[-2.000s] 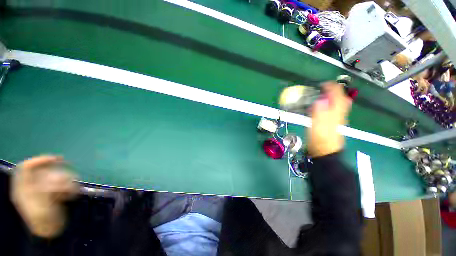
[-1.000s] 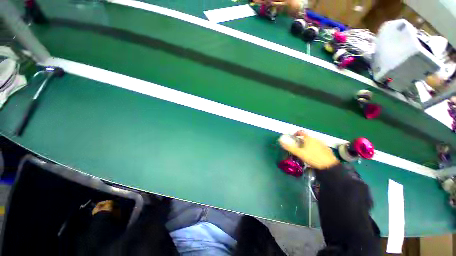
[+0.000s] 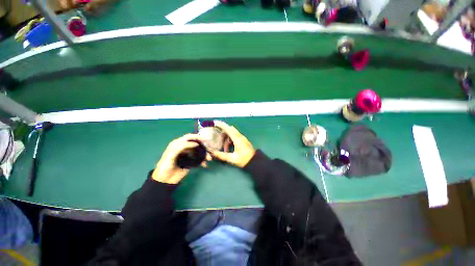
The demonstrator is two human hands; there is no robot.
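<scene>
My left hand [image 3: 174,158] holds a black round part [image 3: 191,156] above the green bench. My right hand [image 3: 237,146] holds a pale ring-shaped heater [image 3: 212,137] right beside it; the two parts are close together, and whether they touch is unclear. A small dark magenta bit shows at the ring's far edge. A pale ring [image 3: 314,136] and a part with wires [image 3: 334,161] lie to the right. A magenta flared duct [image 3: 367,101] with a pale ring base sits on the white edge strip.
A grey cloth [image 3: 366,151] lies right of the wired part, with a white strip [image 3: 430,166] farther right. A long black-handled tool [image 3: 35,158] lies at far left. Another magenta unit [image 3: 360,60] lies on the far lane. A black bin [image 3: 78,236] is at the lower left.
My left hand has come up from the bin with the black part. My right hand has moved left with the pale ring. The view has turned, and the grey cloth now shows.
</scene>
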